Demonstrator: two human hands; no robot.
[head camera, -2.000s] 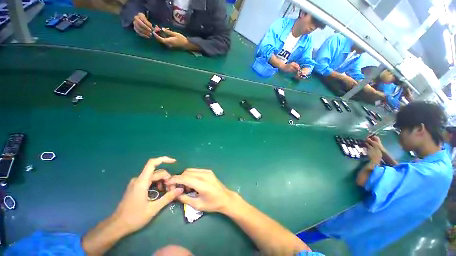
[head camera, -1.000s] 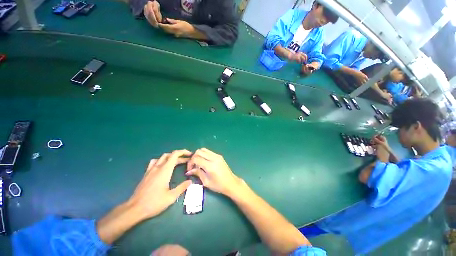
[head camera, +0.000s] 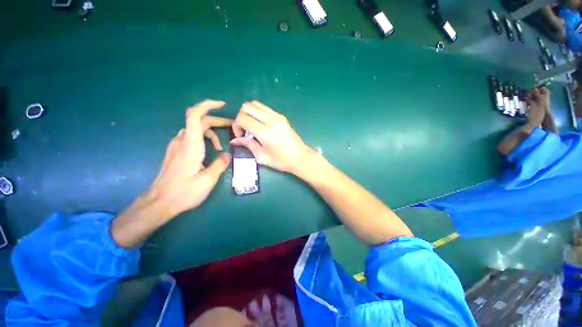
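Observation:
A part-built phone (head camera: 245, 174) lies upright in front of me on the green mat (head camera: 357, 115), with a bright white patch on its lower half. My right hand (head camera: 271, 137) is over its upper end, fingertips bent together on it; a small pale bit shows at the fingertips, too small to name. My left hand (head camera: 191, 156) is at the phone's left side, fingers curved and apart, thumb tip close to the phone's edge. Nothing shows in the left hand. The phone's top end is hidden by the right hand.
Oval rings (head camera: 34, 111) lie at far left. Waiting phones (head camera: 381, 22) lie along the top, small rings near them. Grouped phones (head camera: 508, 101) lie at right by a neighbouring worker's hands and blue sleeve (head camera: 536, 163). Wrapped cartons (head camera: 514, 297) stand at lower right, beyond the bench edge.
The view has tilted down, so my lap and the floor show. My hands stay around the phone's upper end. The left fingers, earlier near the right hand's fingertips, are more spread.

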